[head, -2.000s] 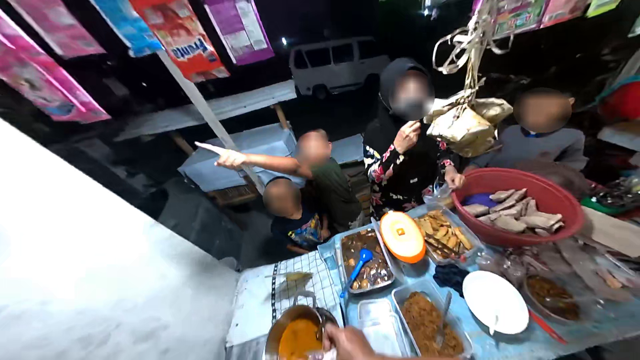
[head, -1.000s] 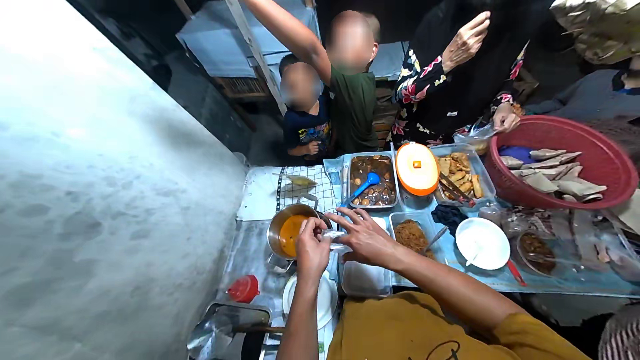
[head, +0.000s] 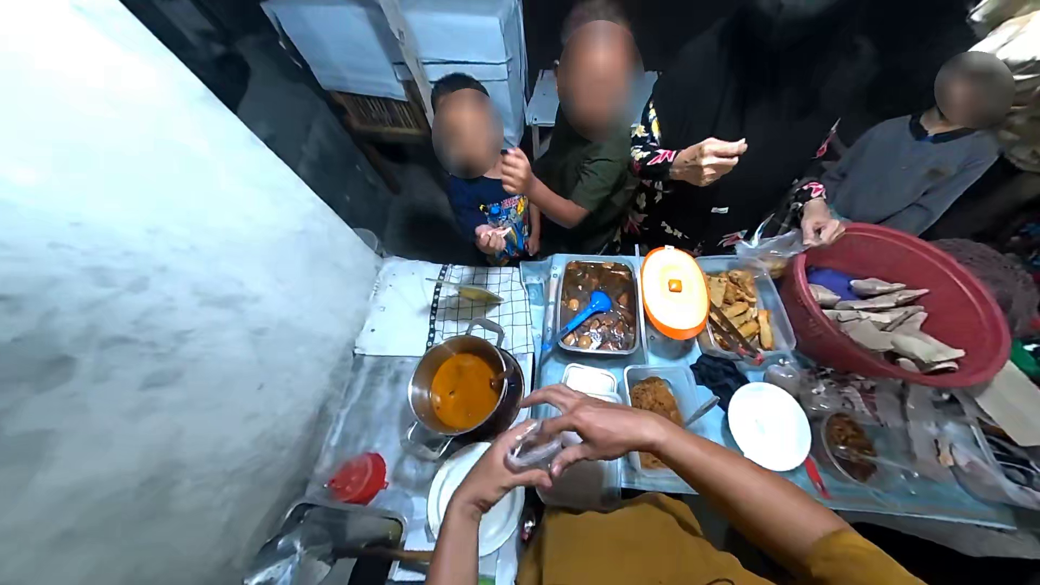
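My left hand [head: 491, 471] holds a small clear plastic bag [head: 532, 451] between curled fingers. Over the bag, my right hand [head: 597, 422] reaches in from the right, its fingers spread and some of them at the bag's edge. Behind both hands stands a metal pot [head: 465, 386] of orange broth with a ladle in it. A white plate [head: 475, 500] lies below the pot, partly behind my left forearm. Right of my hands is a plastic tub of shredded brown food [head: 654, 402] with a spoon.
Across the table are a tray of dark stew [head: 600, 305] with a blue ladle, an orange-lidded container [head: 674, 292], a box of fried food [head: 739, 313] and a red basin [head: 902, 305] of wrapped items. A red lid [head: 357, 479] lies near the wall. Several people stand opposite.
My left hand, not in view two seconds ago, has come in and both hands have worked at the bag since. The child's raised arm opposite has come down. The view has tilted down.
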